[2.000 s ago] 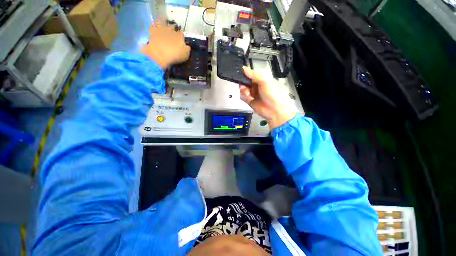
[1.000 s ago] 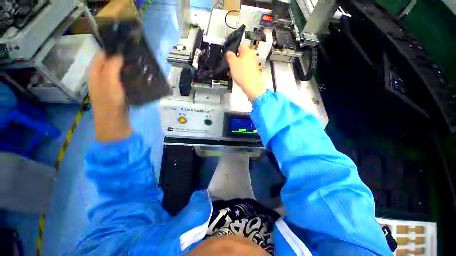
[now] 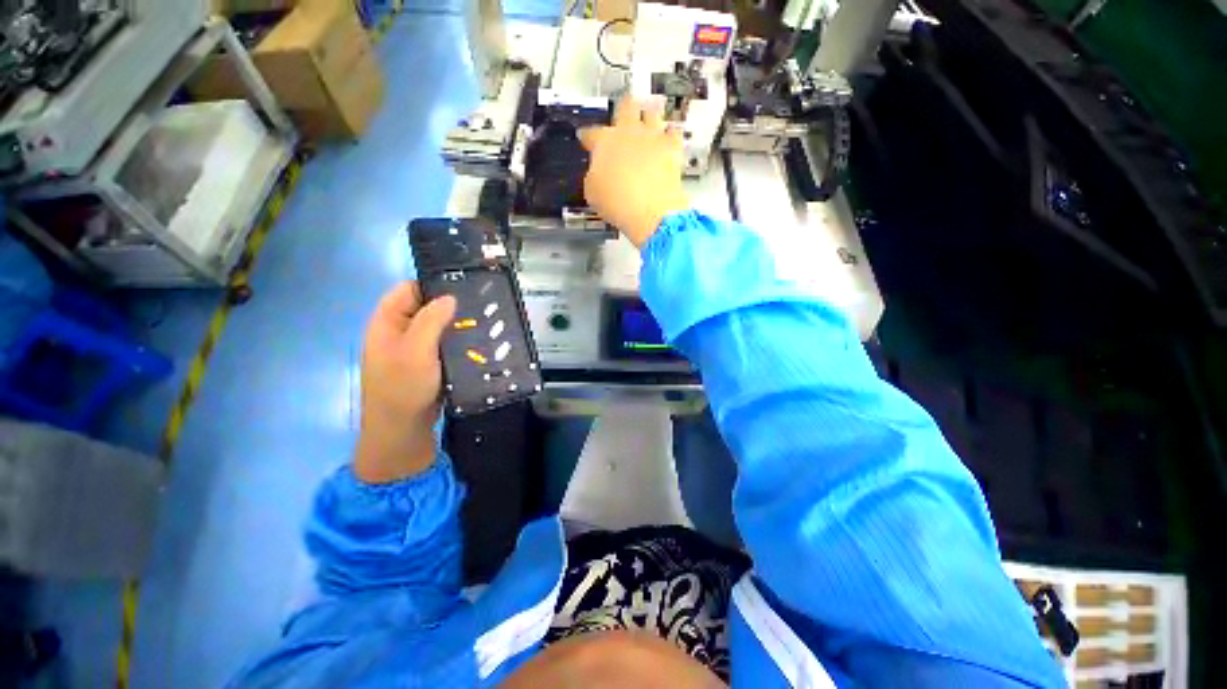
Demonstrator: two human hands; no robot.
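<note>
A black phone body (image 3: pixel 480 323) with small white and orange spots is in my left hand (image 3: pixel 406 370), in front of the machine's left corner. It is held upright, camera area at the top, spotted face towards me. My right hand (image 3: pixel 635 172) is over the left fixture (image 3: pixel 528 215) of the white machine, its fingers at the edge of a dark phone-sized piece (image 3: pixel 559 164) lying there. The fingertips are partly hidden, so whether they grip it cannot be told.
The machine's blue screen (image 3: pixel 642 327) is partly covered by my right sleeve. The right fixture (image 3: pixel 764 131) and a black cable chain (image 3: pixel 821 168) are beyond. Black trays (image 3: pixel 1063 202) are at the right. A white parts tray (image 3: pixel 1168 633) with a small black item (image 3: pixel 1054 619) is at lower right.
My left hand has brought the phone body down and right, now with its spotted face showing. The slab my right hand held tilted over the left fixture now lies flat there.
</note>
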